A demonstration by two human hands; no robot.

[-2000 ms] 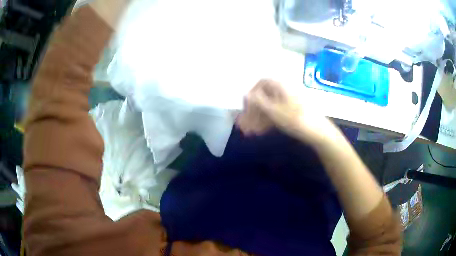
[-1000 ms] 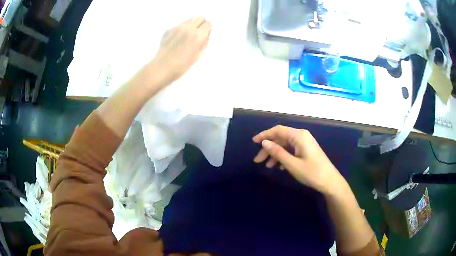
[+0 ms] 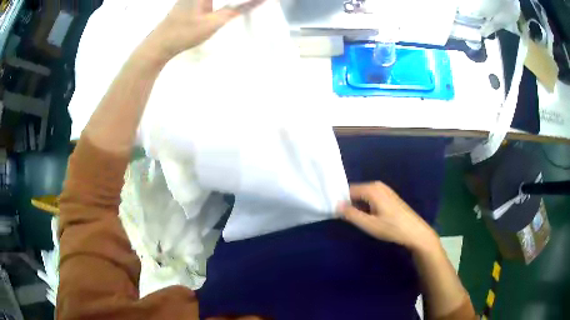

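Observation:
A white garment panel [image 3: 281, 169] hangs over the table's front edge onto the navy apron. My right hand [image 3: 375, 212] pinches its lower right corner between thumb and fingertips. My left hand [image 3: 194, 25] is at the top left over the white cloth; its fingertips are near the picture's top edge and glare hides whether they hold the cloth. More white cloth lies on the table at the left, its layers washed out by glare.
A blue tray [image 3: 394, 72] sits near the table's front edge, with a clear round piece [image 3: 385, 55] above it. The machine [image 3: 400, 15] is cut off at the top. A white strip [image 3: 507, 112] hangs at right. Creamy cloth pieces [image 3: 169, 231] hang at lower left.
My right hand was empty and now holds the panel's corner. The panel is spread lower and further right across the lap. My left hand has moved up and left. The view has shifted.

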